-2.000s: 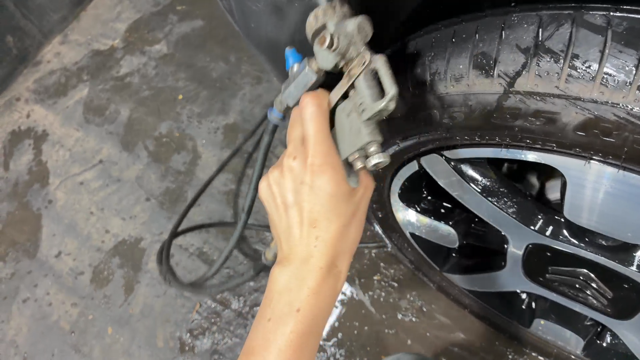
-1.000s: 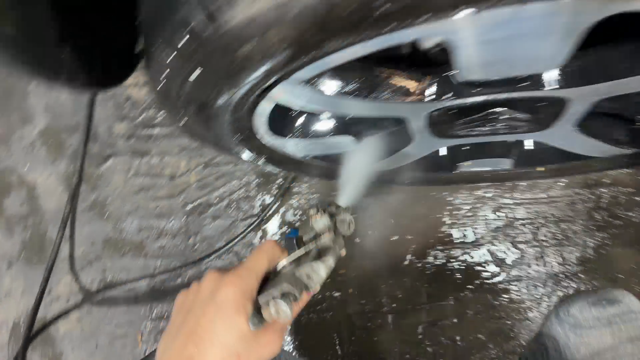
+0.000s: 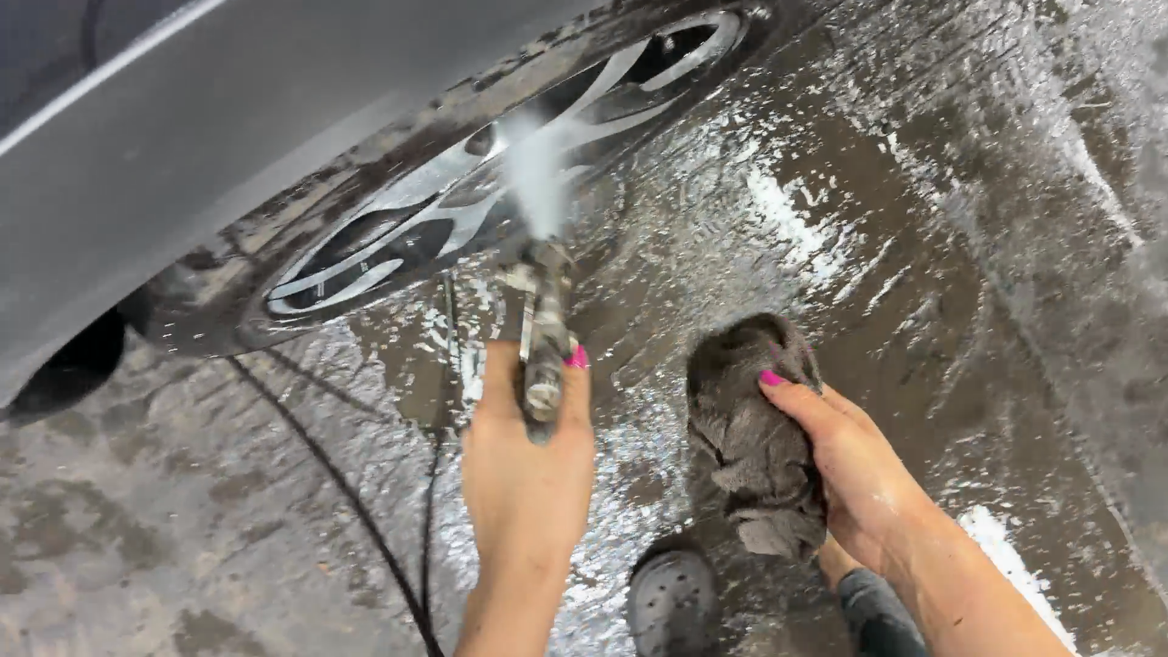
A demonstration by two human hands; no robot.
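Observation:
My left hand (image 3: 529,465) grips a metal spray gun (image 3: 546,338) at the lower middle of the view. A white spray (image 3: 537,178) leaves its nozzle and meets the spoked alloy wheel (image 3: 456,214) of a grey car. Suds or water drops lie on the tyre (image 3: 201,315). My right hand (image 3: 862,474) holds a bunched grey-brown cloth (image 3: 757,438), apart from the wheel and to the right of the gun. The fingers under the cloth are mostly hidden.
The grey car body (image 3: 274,100) fills the upper left. Black hoses (image 3: 338,484) run across the wet concrete floor (image 3: 922,274) at the left and below the wheel. A clog shoe (image 3: 673,598) stands at the bottom, near a trouser leg (image 3: 876,611).
My right hand with the cloth has come into view. The spray, not seen two seconds ago, is on now as it was one second ago. The view has shifted a lot.

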